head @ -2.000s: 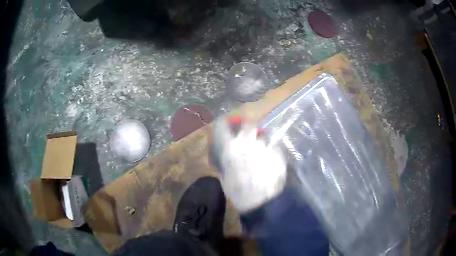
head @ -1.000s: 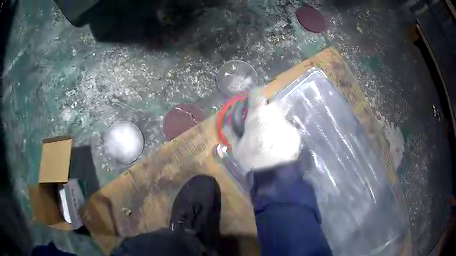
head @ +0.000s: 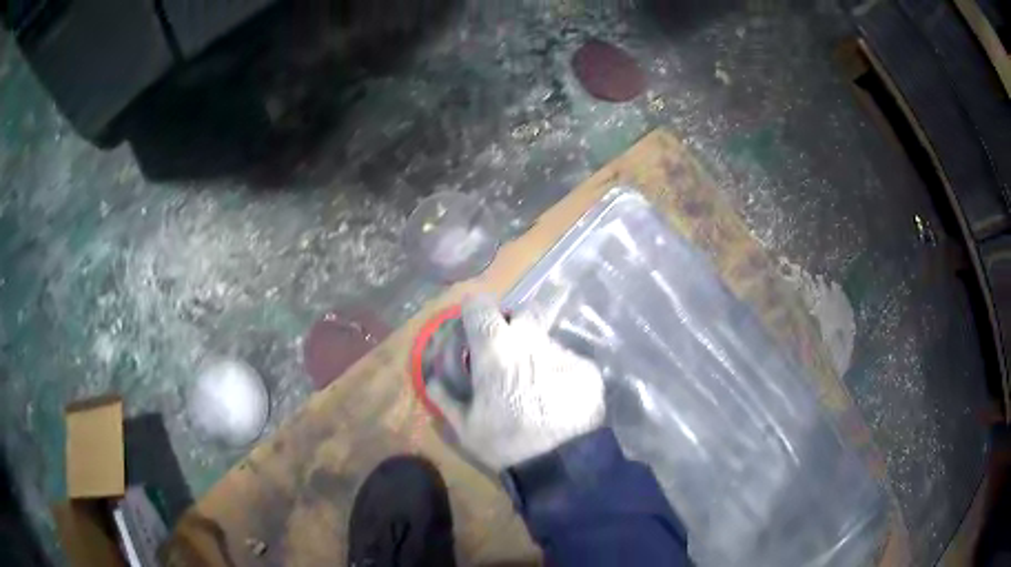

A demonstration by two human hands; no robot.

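A silver sheet-metal box (head: 710, 410) lies with its broad face up on a tan board (head: 710, 199). My right hand (head: 532, 388), in a white knit glove below a dark blue sleeve, is closed around a sander (head: 448, 360) with a red-orange rim. The sander is at the left long side of the box, and its rim faces left. The hand hides most of the sander body and any contact with the metal. My left hand is not in view.
An open carton (head: 95, 449) is at the lower left. Red-brown discs (head: 609, 71) and pale discs (head: 227, 401) lie on the floor. A dark shoe (head: 401, 515) is on the board. Dark blocks (head: 122, 66) stand at the upper left, and dark stacked panels (head: 942, 100) at the right.
The view has shifted, so the box and board appear further left and lower. My right hand still holds the sander by the box's left side; its red rim shows more clearly than two seconds ago.
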